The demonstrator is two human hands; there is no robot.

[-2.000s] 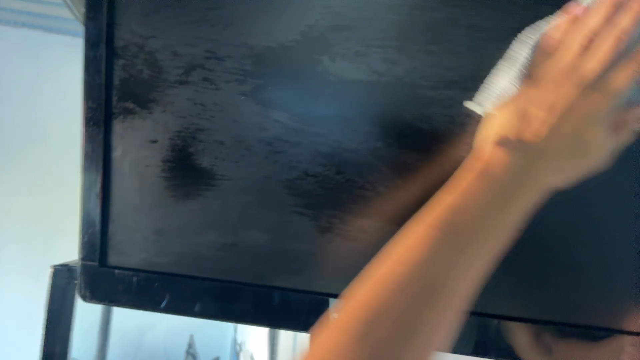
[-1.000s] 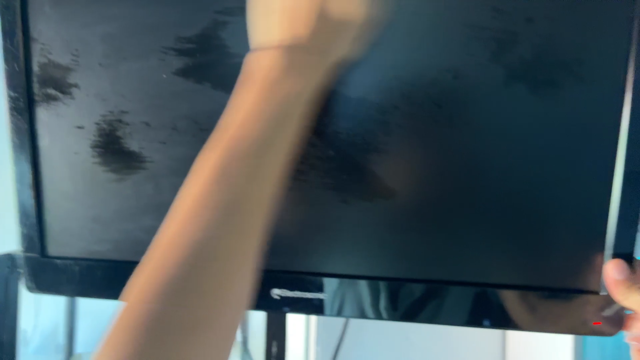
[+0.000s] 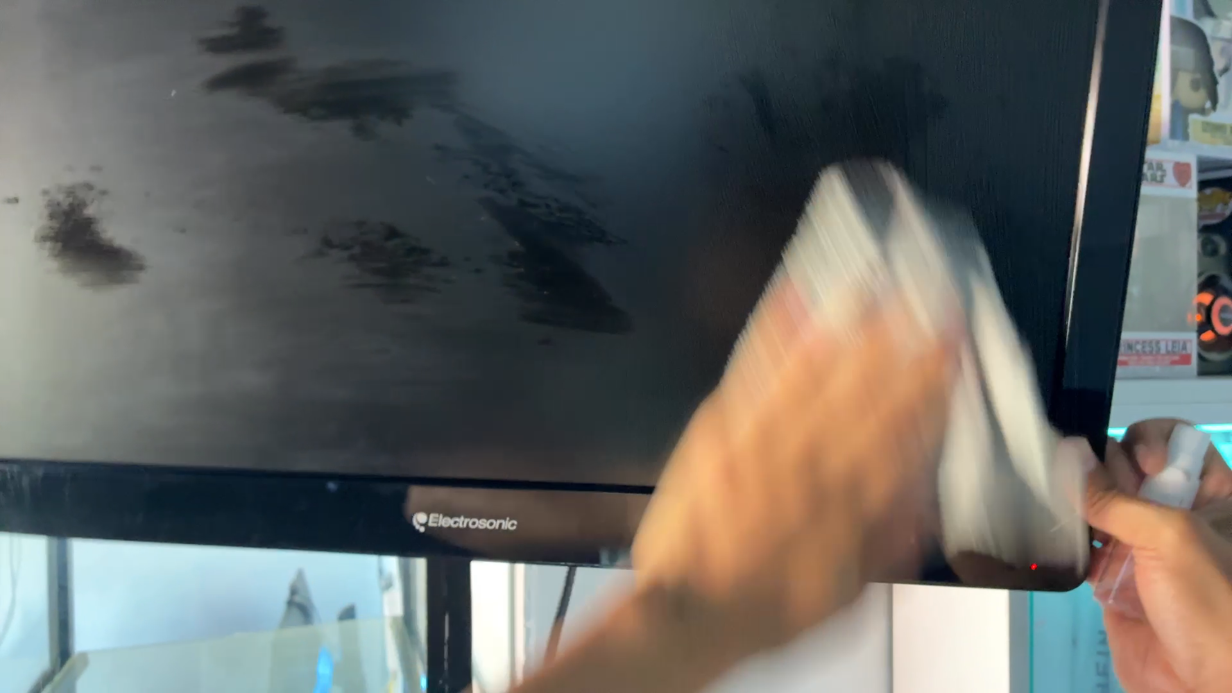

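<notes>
A flat-screen television point(image 3: 539, 385) with a glossy black frame fills most of the view; its dark screen bears several darker, wet-looking smears point(image 3: 558, 269). My left hand point(image 3: 818, 433), blurred by motion, presses a folded white cloth point(image 3: 991, 423) on the screen's lower right part. The cloth fans out past the fingers, and its lower end hangs over the bottom frame. At the lower right corner, my right hand point(image 3: 1155, 539) has its thumb against the frame's edge. The fingers of that hand are curled round a small clear bottle point(image 3: 1179, 467) with a white top, partly hidden by the hand.
To the right of the television, a white shelf point(image 3: 1174, 395) holds boxed figures point(image 3: 1193, 87) and a dark device with orange glowing rings point(image 3: 1215, 313). Below the frame are a dark upright post point(image 3: 448, 626), a glass panel point(image 3: 221, 664) and a thin cable point(image 3: 560, 616). A small red light shows on the frame's corner.
My left hand has moved with the cloth from the upper part of the screen down to its lower right. The view has swung right, bringing my right hand and the bottle further into sight.
</notes>
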